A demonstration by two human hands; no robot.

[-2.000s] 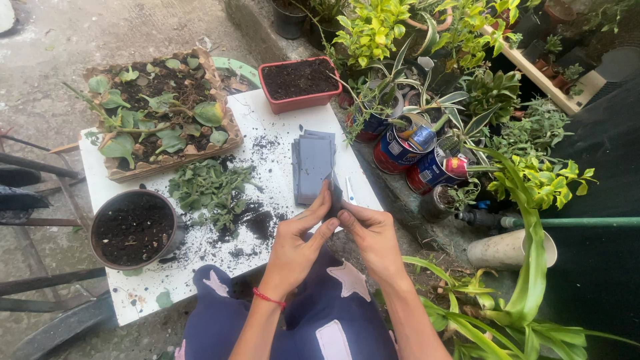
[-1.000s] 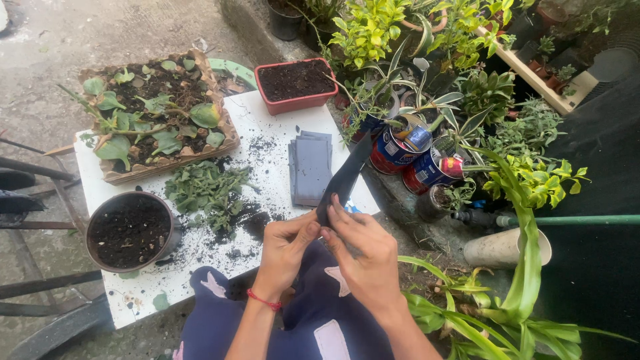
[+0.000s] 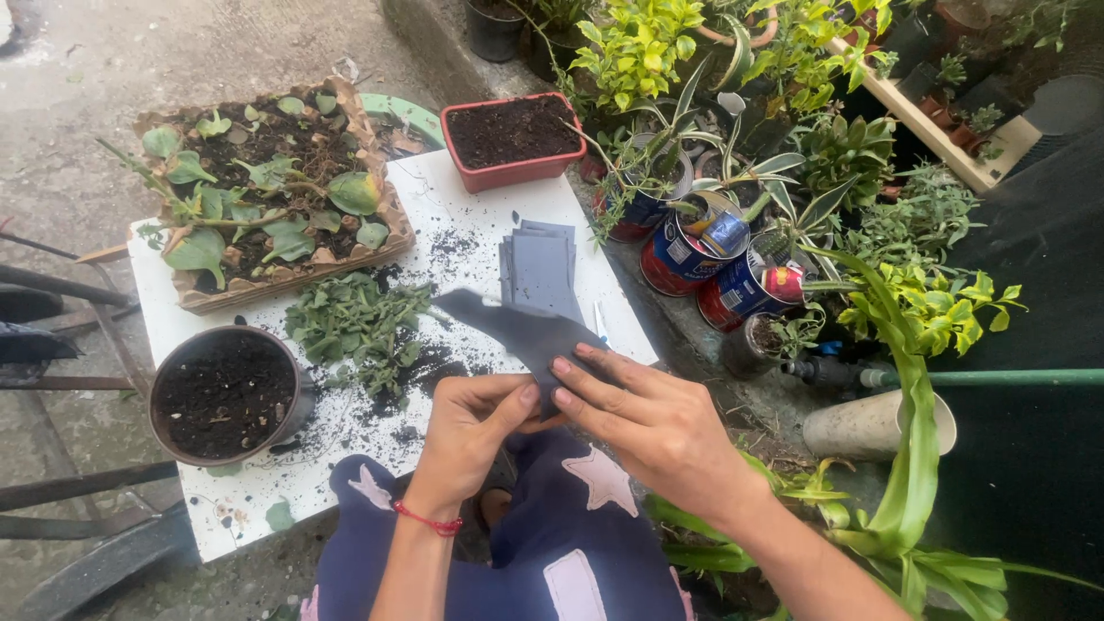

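Between my hands is a thin dark grey plastic sheet, likely a flat seedling bag (image 3: 535, 332), its far end bent to the left. My left hand (image 3: 479, 431) pinches its near edge between thumb and fingers. The spread fingers of my right hand (image 3: 642, 418) lie against its right side. Just beyond it, a stack of similar grey plastic pieces (image 3: 542, 272) rests on the white board (image 3: 595, 259), beside partly hidden scissors (image 3: 599, 321). A heap of green cuttings (image 3: 358, 332) lies to the left amid spilled soil.
A round pot of soil (image 3: 226, 395) stands at the board's left. Behind it is a cardboard tray of leafy plants (image 3: 267, 185); a red rectangular planter (image 3: 513, 142) sits at the back. Planted tin cans (image 3: 690, 250) line the right side, near a green hose (image 3: 1018, 378).
The dark plastic piece, upright and leaning right a second ago, now lies bent toward the left. My right hand has opened out along its side.
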